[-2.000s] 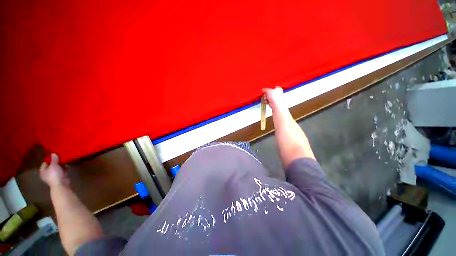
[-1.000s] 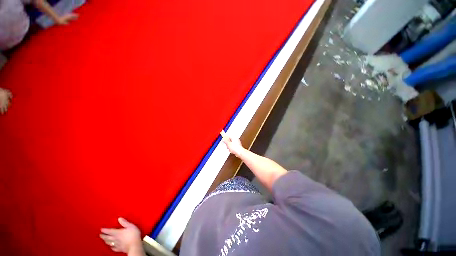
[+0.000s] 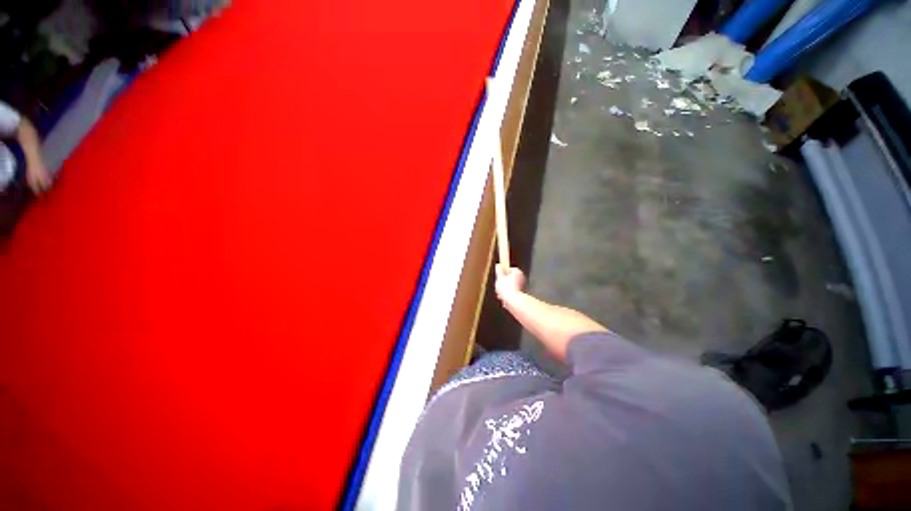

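Observation:
The red fabric ply (image 3: 230, 250) covers most of the table, and its right edge runs beside a thin blue line of plies (image 3: 428, 267). White underlay paper (image 3: 450, 240) shows between the blue line and the brown table edge (image 3: 466, 304). My right hand (image 3: 508, 283) is shut on the lower end of a thin pale yellow wooden stick (image 3: 500, 205). The stick slants up over the brown edge and white paper, its far tip at the fabric edge. My left hand is not in view.
Another person's hand (image 3: 38, 176) is at the far left edge of the fabric. The grey floor (image 3: 659, 230) on the right holds scraps (image 3: 639, 95), a black bag-like thing (image 3: 784, 364), a brown box (image 3: 799, 108), long rolls (image 3: 849, 240) and blue rolls (image 3: 814, 38).
The view has swung along the table. My left hand, flat on the fabric a second ago, has left the picture. My right hand is off the paper, and more of the stick shows.

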